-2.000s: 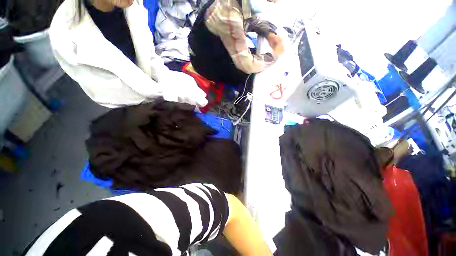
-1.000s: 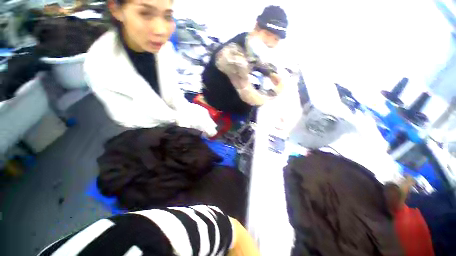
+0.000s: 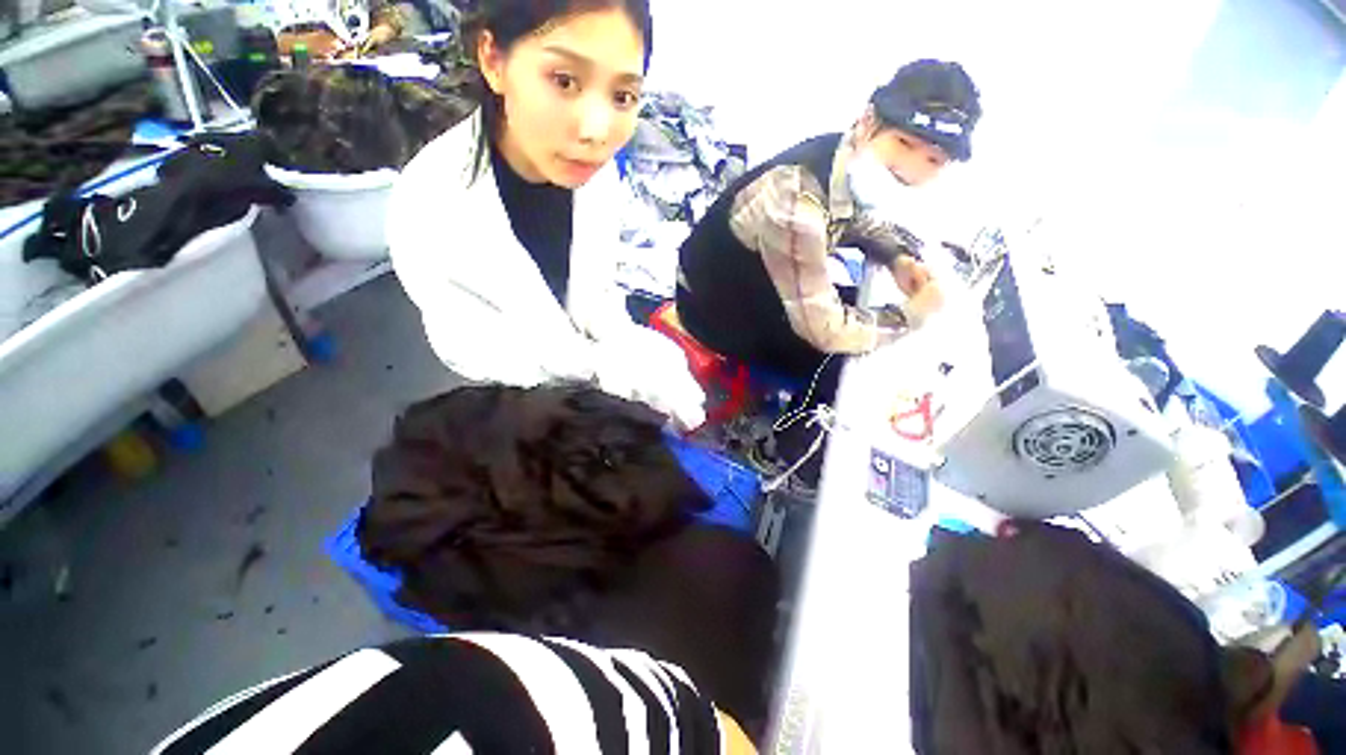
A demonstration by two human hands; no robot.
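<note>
A large crumpled heap of dark brown cloth point(image 3: 517, 479) lies on a blue plastic support point(image 3: 723, 479) in front of me, beside the long white table. A second dark cloth pile point(image 3: 1063, 649) lies on the table at the lower right and is cut off by the bottom edge. My striped left sleeve shows at the bottom edge with a small bit of bare arm. Neither of my hands is in the picture.
A person in white point(image 3: 502, 280) stands behind the cloth heap. A person in a cap point(image 3: 782, 251) sits at the table by a white machine point(image 3: 1048, 398). Red-handled scissors point(image 3: 915, 418) and a small dark device point(image 3: 896, 484) lie on the table. White tubs point(image 3: 148, 339) stand left.
My view has turned up and to the left. The heaps now show further right and lower, and more of both people and the tubs shows. Less of my left arm is visible.
</note>
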